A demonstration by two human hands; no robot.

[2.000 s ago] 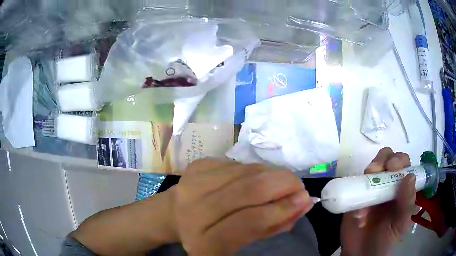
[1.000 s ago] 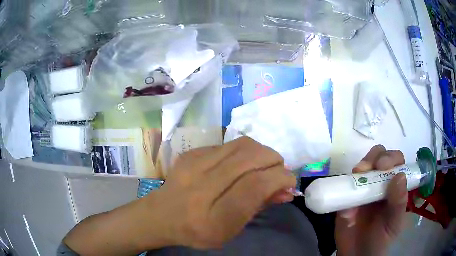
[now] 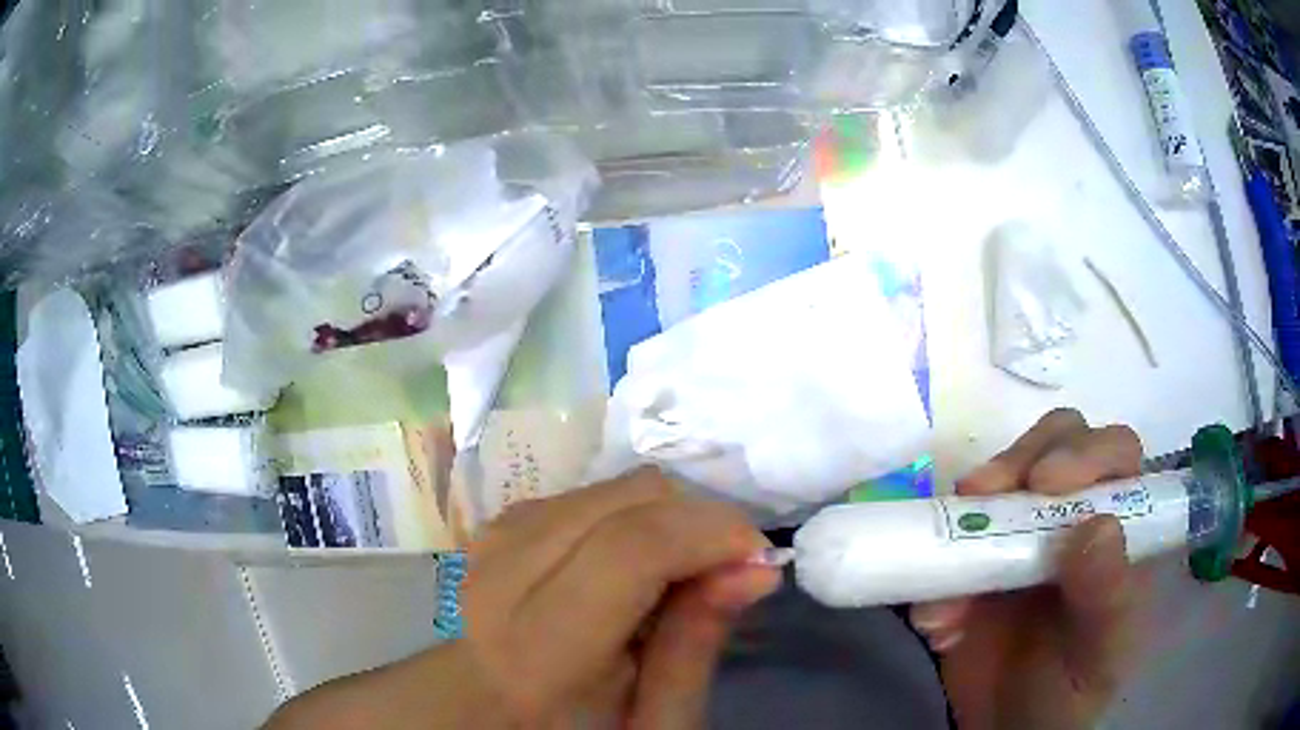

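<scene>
A thick white syringe barrel (image 3: 884, 553) with a small printed label lies nearly level at the lower right, its rounded nose to the left. A dark-green adapter (image 3: 1216, 502) sits on its wide end. My right hand (image 3: 1048, 571) is wrapped around the barrel. My left hand (image 3: 613, 592) pinches a tiny pale tip (image 3: 774, 558) between thumb and fingers at the barrel's nose. The fingertips hide most of the tip. Whether the tip is attached to the barrel cannot be told.
A crumpled white cloth (image 3: 770, 392) lies behind the hands. A translucent bag (image 3: 328, 264) and three white blocks (image 3: 214, 459) are at left. Clear trays (image 3: 570, 86) fill the back. A clear wrapper (image 3: 1029, 317), thin stick (image 3: 1122, 311), blue-capped tube (image 3: 1162, 107) and hose (image 3: 1126, 214) are at right.
The barrel and both hands have shifted left in the view. The left fingers still pinch at the nose, with the hand turned somewhat. The bench scene has shifted and tilted with the camera.
</scene>
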